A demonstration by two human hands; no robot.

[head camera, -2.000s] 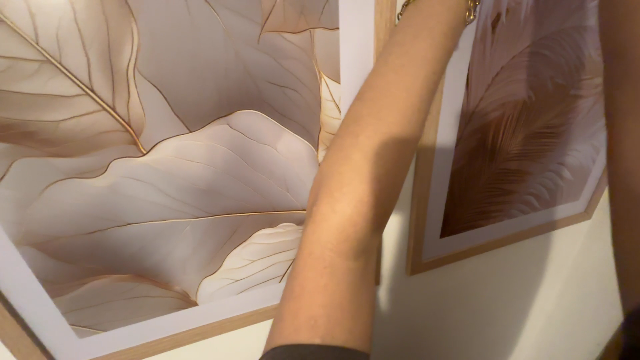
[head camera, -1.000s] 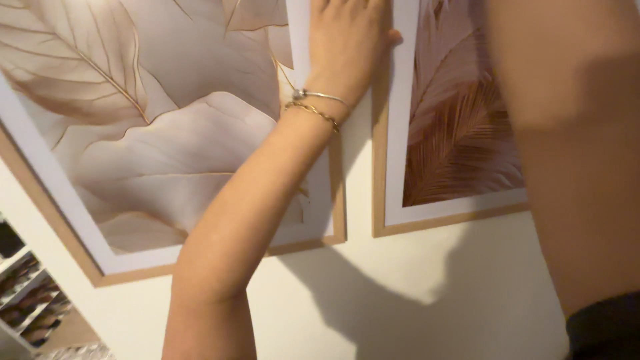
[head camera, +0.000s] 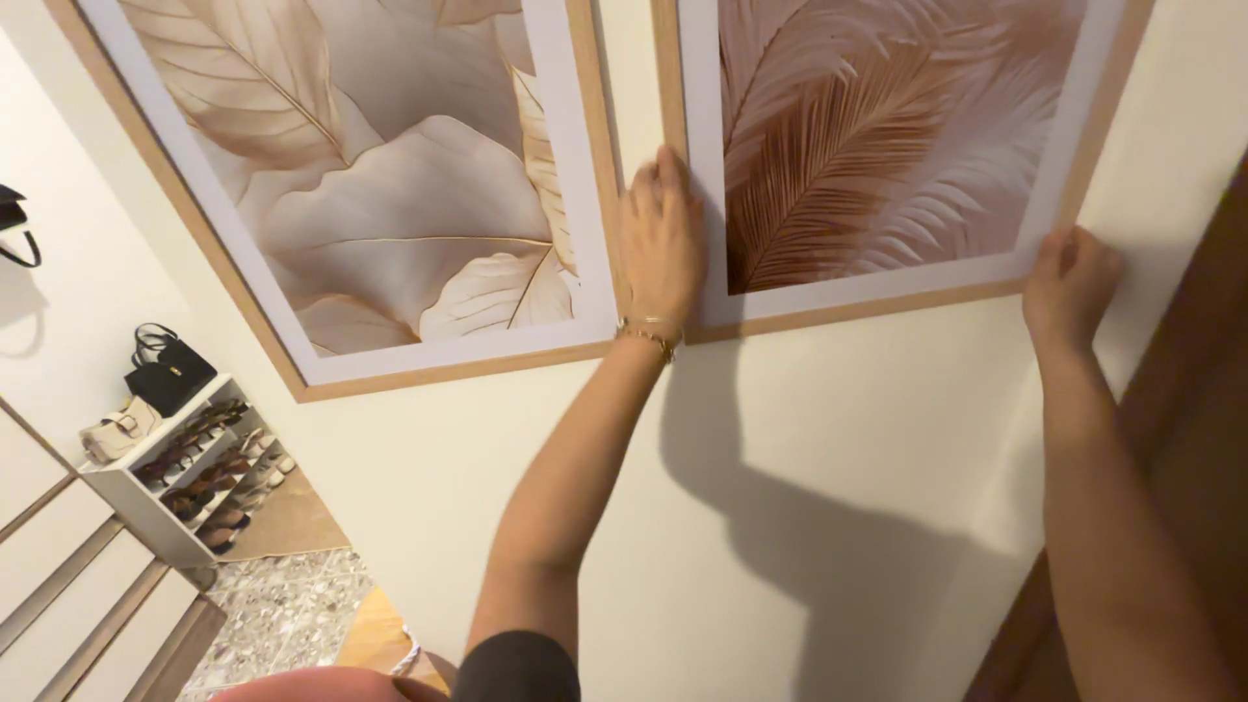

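Observation:
Two wood-framed prints hang side by side on a pale wall. The left one, a framed leaf print point(head camera: 409, 234), shows large beige leaves. To its right is a framed feather print point(head camera: 858, 166) in brown and pink. My left hand point(head camera: 663, 234), with bracelets at the wrist, lies in the narrow gap between the frames, its fingers at the left edge of the feather print's frame. At that frame's lower right corner is my right hand point(head camera: 1071, 288), its fingers curled around the edge.
At the lower left stands a white shoe rack point(head camera: 161, 497) with several shoes; a black handbag point(head camera: 171, 370) and a cream handbag point(head camera: 122, 429) sit on top. Wooden slats point(head camera: 88, 575) are nearby. A dark brown surface point(head camera: 1170, 439) borders the wall at right.
My left hand has moved down from higher up into the gap between the frames. My right hand, out of sight in both earlier frames, now shows at the feather print's corner. The view has shifted.

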